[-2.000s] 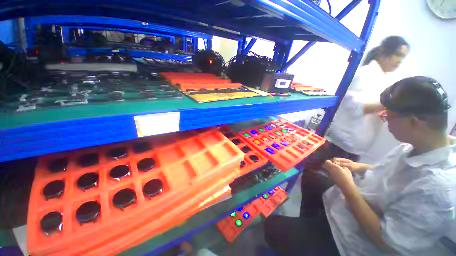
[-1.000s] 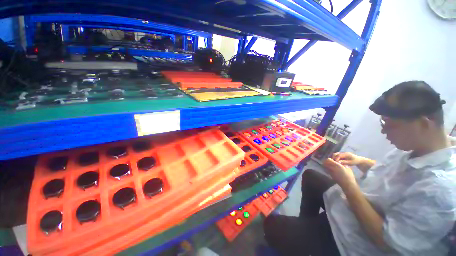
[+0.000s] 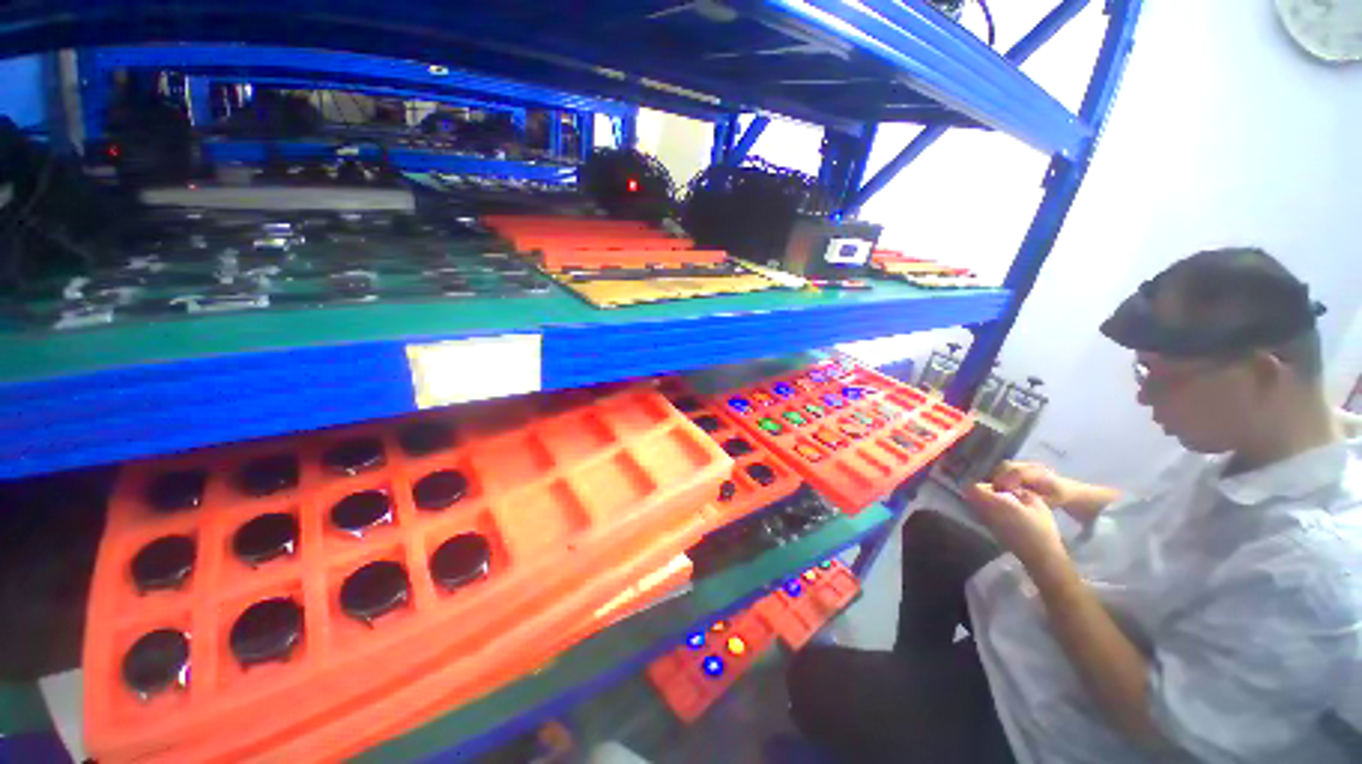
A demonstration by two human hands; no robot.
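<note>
No hand of mine can be made out in the head view. Nearest in front is a stack of orange-red compartment trays point(image 3: 590, 475) on the lower shelf. The top tray holds rows of round black watch bodies point(image 3: 266, 630) in its left and middle pockets; its right-hand pockets are bare. Behind and to the right lies a tray of lit units point(image 3: 859, 466), with blue, green and orange displays. A smaller tray with lit units point(image 3: 692, 690) lies lower down, past the shelf edge.
A blue shelf beam point(image 3: 672, 340) with a white label point(image 3: 475, 370) crosses above the trays. The middle shelf holds small dark parts, flat orange and tan trays point(image 3: 642, 276), black cable bundles and a black box point(image 3: 831, 251). A seated person in white point(image 3: 1225, 582) is at the right, hands together.
The standing person behind the seated one has gone out of view. The lit displays have changed colours. The trays in front look unmoved.
</note>
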